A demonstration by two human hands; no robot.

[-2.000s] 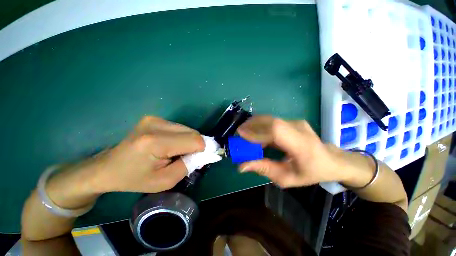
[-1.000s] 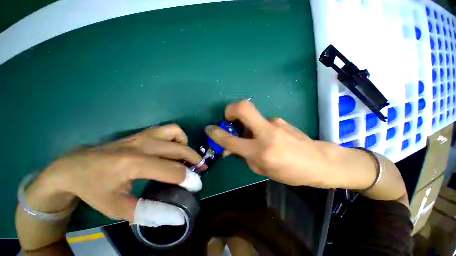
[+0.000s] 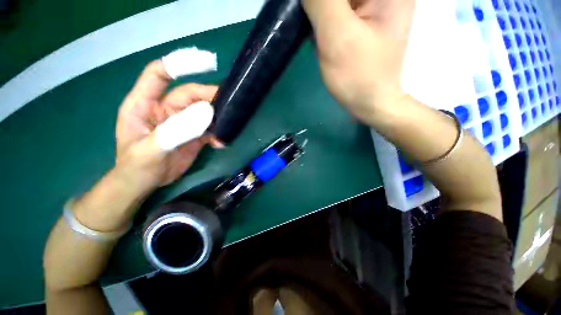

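The black appliance body lies on the green bench, its barrel head [image 3: 178, 242] with a silver ring near the bench's front edge. The blue component [image 3: 268, 164] sits in its open handle [image 3: 237, 189], with thin metal prongs [image 3: 298, 143] at the far end. A long glossy black handle cover [image 3: 258, 67] is held above the bench. My left hand [image 3: 163, 120], with white wraps on thumb and finger, touches its lower end. My right hand [image 3: 363, 49] is at its upper end, cut off by the top edge; its fingertips are partly hidden.
A white component tray [image 3: 393, 195] with rows of blue parts stands at the right. Cardboard cartons [image 3: 534, 240] are at the lower right. A pale rail [image 3: 117, 49] curves along the bench's far side.
Both hands have left the appliance body and moved up to the black cover. The blue component now shows seated in the handle. The black part that lay on the tray is no longer seen there.
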